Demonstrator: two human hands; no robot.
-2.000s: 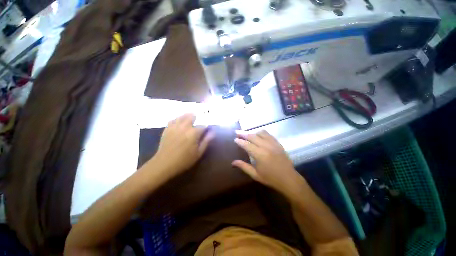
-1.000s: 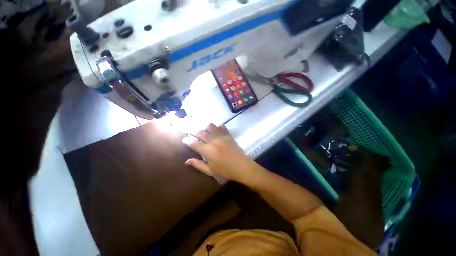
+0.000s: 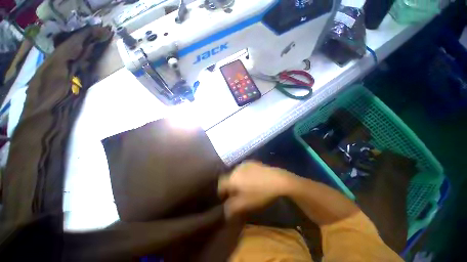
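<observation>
A dark brown garment panel [image 3: 158,169] lies on the white table in front of the sewing machine head [image 3: 205,46], its top edge near the brightly lit needle area. Glare hides the needle and presser foot. My right hand [image 3: 248,189] is closed on the panel's right side near the table's front edge, slightly blurred. Folded brown cloth runs from it leftward along the bottom. My left hand is not in view.
A layered bundle of brown panels [image 3: 36,128] with a yellow tie [image 3: 76,85] lies at left. A smartphone [image 3: 239,83] and scissors [image 3: 294,84] lie right of the needle. A green basket [image 3: 394,133] with brown pieces stands lower right; a dark plastic packet [image 3: 345,38] lies at upper right.
My right hand has moved from beside the needle down towards my body and closed on cloth. My left hand, on the cloth two seconds ago, is gone from view. The camera view has shifted.
</observation>
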